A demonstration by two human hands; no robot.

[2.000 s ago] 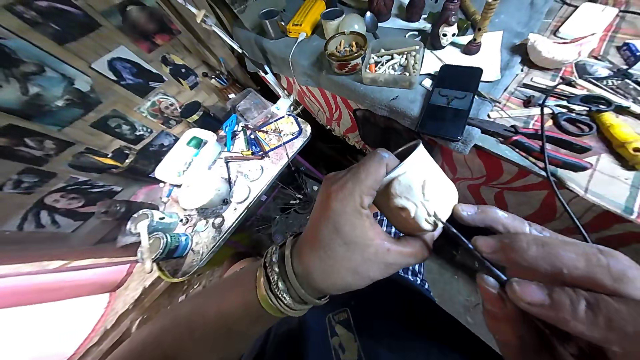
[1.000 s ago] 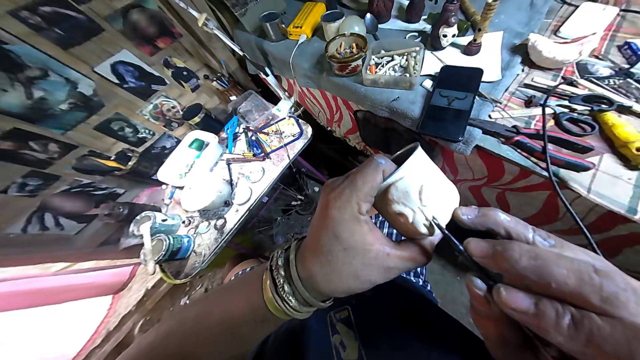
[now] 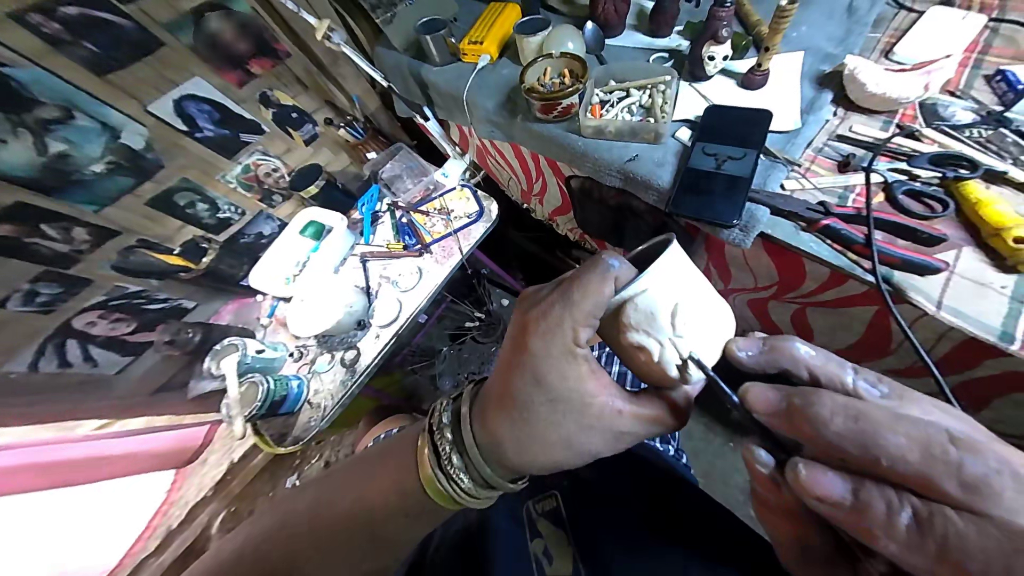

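My left hand grips a small cup coated in pale modelling material, tilted with its dark open rim toward the upper left. Raised relief shapes stand on the coated side facing me. Between the thumb and fingers of my right hand is a thin dark modelling tool, its tip touching the relief low on the cup. Fingertips of the right hand rest at or very near the cup's right edge. Beyond the cup, a phone lies on the table, its screen showing a horned skull picture.
Behind stand an ashtray tin, a plastic box of small pale pieces and a skull-faced figure. Red-handled pliers, scissors and a black cable lie at right. A side table at left holds paint tins and pens.
The tool tip has shifted slightly over the relief, and the right-hand fingers have moved a little. My left hand keeps its hold on the cup.
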